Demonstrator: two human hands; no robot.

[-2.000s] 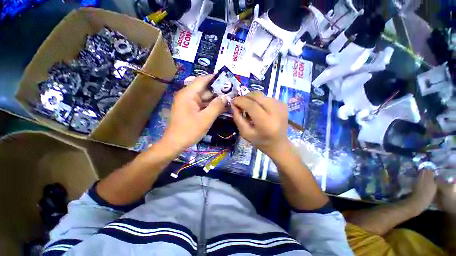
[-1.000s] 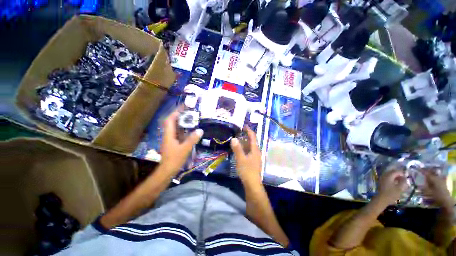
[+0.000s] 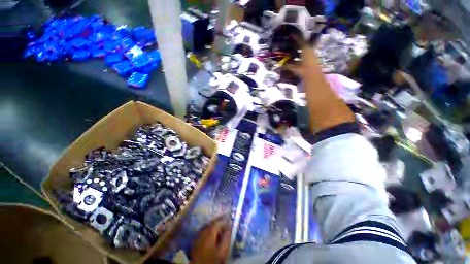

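My right arm reaches far up the bench. My right hand (image 3: 301, 59), small and blurred, is at a white housing (image 3: 295, 15) with a black round shell (image 3: 286, 37) and red and yellow wires, and appears to hold it. The fingers are partly hidden. My left hand (image 3: 210, 242) is low in the picture, blurred and cut off by the bottom edge, beside the carton and over the printed sheet (image 3: 242, 180). Its fingers cannot be made out.
An open carton (image 3: 131, 116) of silver-black plates (image 3: 121, 180) stands at left, with a lower carton (image 3: 31, 227) below. Blue packets (image 3: 93, 41) lie at far left behind. A pale post (image 3: 170, 51) rises near them. White housings (image 3: 433, 178) fill the back and right.
My view has swung left and toward the back. My right hand has moved from the near work area to the back with the housing. My left hand has come off the unit.
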